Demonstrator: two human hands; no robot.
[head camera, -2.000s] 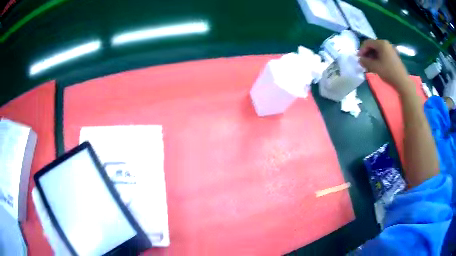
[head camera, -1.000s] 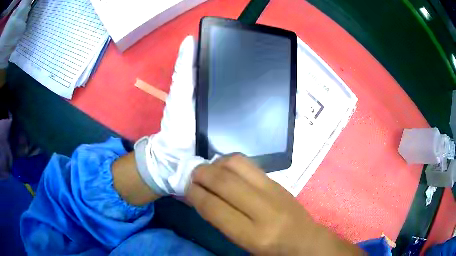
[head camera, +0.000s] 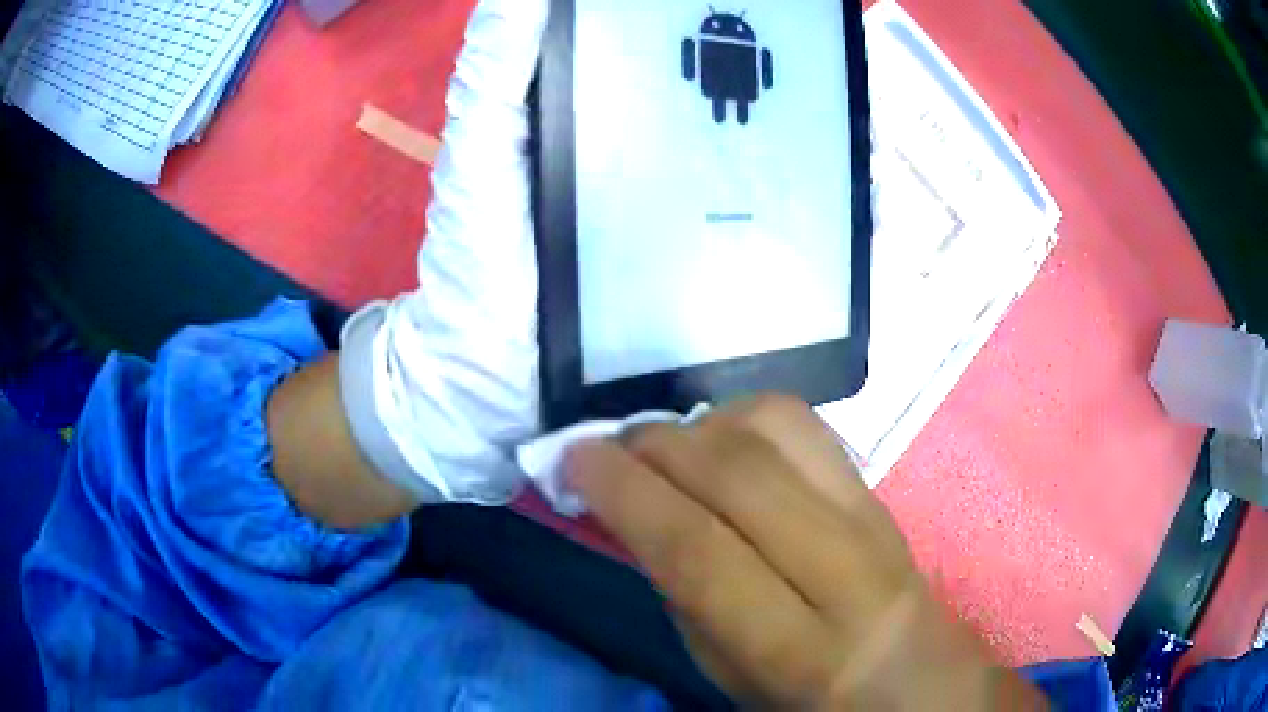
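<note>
The e-reader (head camera: 716, 264) faces up with a black bezel; its pale screen shows a dark Android robot and a small line below. My left hand (head camera: 466, 278), in a white glove, holds it from its left side and partly under it; the fingertips are hidden or cut off by the top edge. My bare right hand (head camera: 779, 543), slightly blurred, holds a crumpled white wipe (head camera: 554, 466) at the e-reader's bottom edge. A white printed box (head camera: 960, 209) lies on the mat, partly behind the e-reader.
The red mat (head camera: 1036, 459) lies on a dark green bench. Lined record sheets (head camera: 118, 77) are at the upper left. A tan strip (head camera: 399, 134) is on the mat. A translucent bottle (head camera: 1207, 373) stands at the right, with another beside it. A blue packet (head camera: 1157, 668) is at the lower right.
The screen has gone from grey to pale with the Android robot. The e-reader and my left hand appear higher and larger in view. The wipe in my right hand now shows more clearly.
</note>
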